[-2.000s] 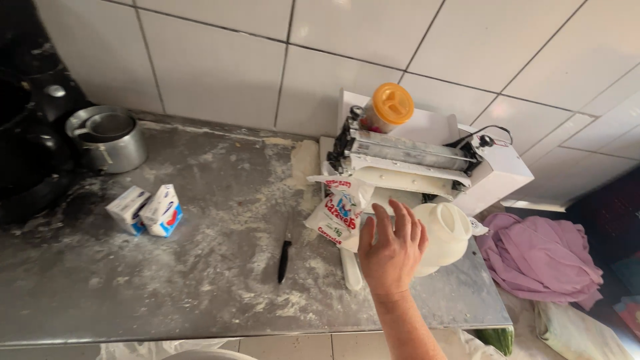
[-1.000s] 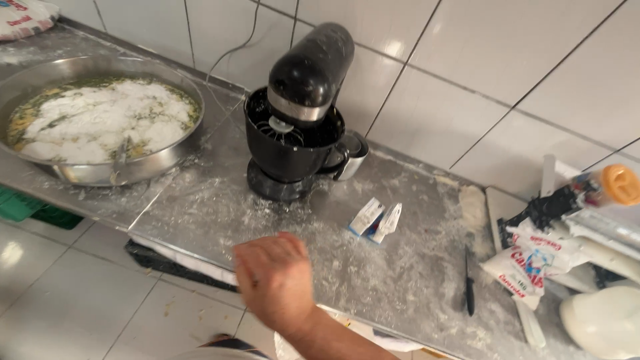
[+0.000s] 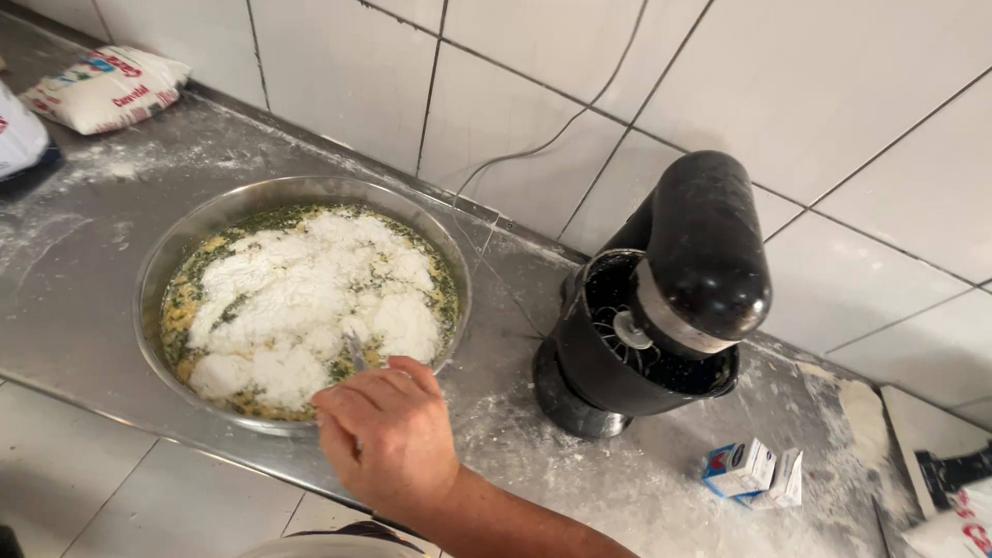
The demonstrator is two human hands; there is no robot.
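My right hand (image 3: 391,438) is at the near right rim of a wide, round steel basin (image 3: 147,310). Its fingers are bent beside a thin metal utensil (image 3: 355,350) that stands tilted in the basin; whether they grip it cannot be made out. White flour (image 3: 310,287) lies heaped in the basin over a yellowish mixture with green bits (image 3: 182,310). To the right of the basin stands a black stand mixer (image 3: 701,248) with its whisk over a black bowl (image 3: 620,372). My left hand is out of view.
Two small cartons (image 3: 740,469) stand right of the mixer. A filled plastic bag (image 3: 116,89) with red print lies at the back left. The mixer's cord (image 3: 535,151) hangs along the tiled wall. Flour dusts the steel counter (image 3: 62,310). Another printed bag (image 3: 957,527) shows at the lower right.
The view has swung left from the roller machine and jug to the basin. My right hand was near the bag and jug, then over the counter's front edge; now it is at the basin.
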